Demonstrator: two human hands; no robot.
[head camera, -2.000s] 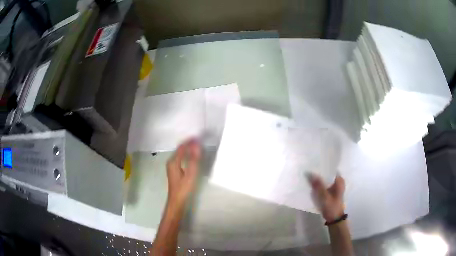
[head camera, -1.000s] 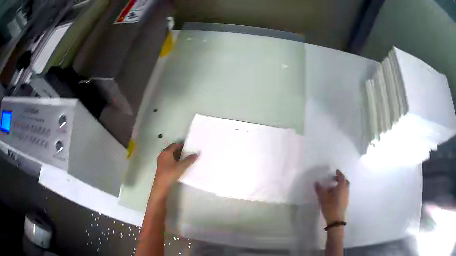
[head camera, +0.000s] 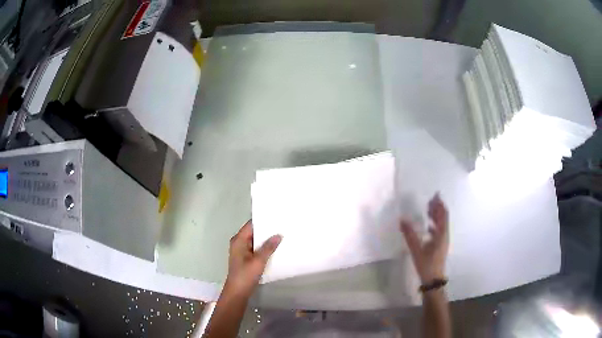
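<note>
My left hand (head camera: 252, 256) grips the left edge of a small stack of white cut sheets (head camera: 327, 214), thumb on top, above the front of the pale green mat (head camera: 277, 99). The sheets' back edges are slightly uneven. My right hand (head camera: 428, 241) is open beside the right edge of the sheets, fingers apart, slightly blurred and holding nothing. A white web (head camera: 165, 92) with small punched holes curls down from the machine outlet.
The tall sheet stack (head camera: 544, 86) stands at the back right of the white table (head camera: 429, 79). The cutting machine's control box (head camera: 43, 188) is at the left, below the dark machine cover (head camera: 109, 72). Small white bits (head camera: 158, 313) lie on the floor in front.
The loose sheets are now held in my left hand as a neater, tilted stack. My right hand has opened wider. A white web has come out of the machine outlet.
</note>
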